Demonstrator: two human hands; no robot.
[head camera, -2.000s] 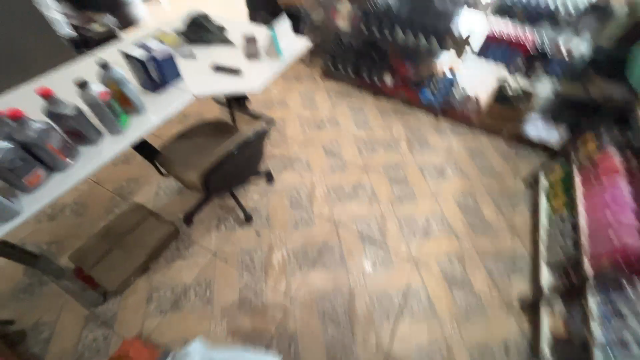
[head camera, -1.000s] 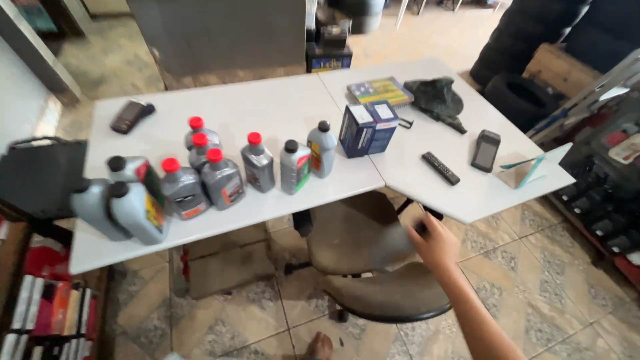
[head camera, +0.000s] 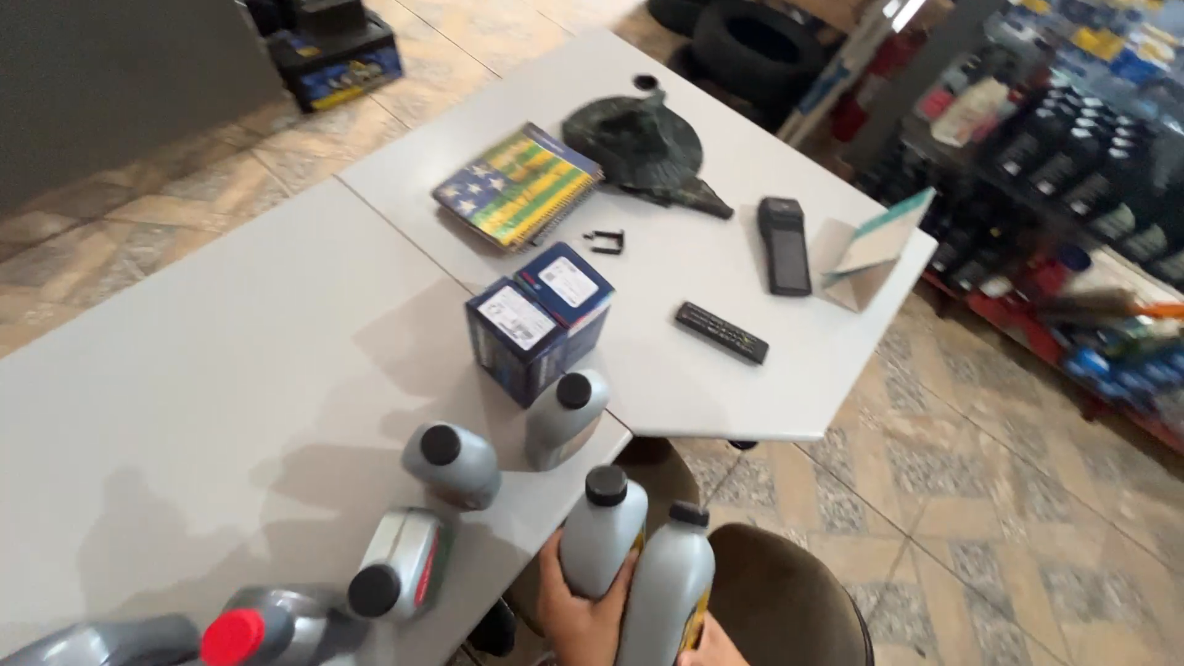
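Observation:
My left hand (head camera: 578, 610) grips a grey plastic oil bottle with a black cap (head camera: 603, 532), just off the table's front edge. A second such bottle (head camera: 668, 592) leans beside it, with my right hand (head camera: 712, 646) around its lower part, mostly cut off by the frame's bottom. On the white table (head camera: 231, 370) stand a grey black-capped bottle (head camera: 566, 421), another one (head camera: 453, 467), a black-capped bottle with a red and green label (head camera: 398, 564) and a grey red-capped bottle (head camera: 268, 629). Two blue boxes (head camera: 541, 319) stand behind them.
A spiral notebook (head camera: 518, 185), a dark crumpled cloth hat (head camera: 638, 143), a payment terminal (head camera: 784, 248), a remote control (head camera: 721, 331) and a folded card stand (head camera: 874, 245) lie or stand farther back. Brown chairs (head camera: 786, 592) are below the edge. Shelves of bottles line the right.
The view has come closer to the table. One hand showed over the chair a second ago; now both hands are on grey black-capped bottles at the table's edge.

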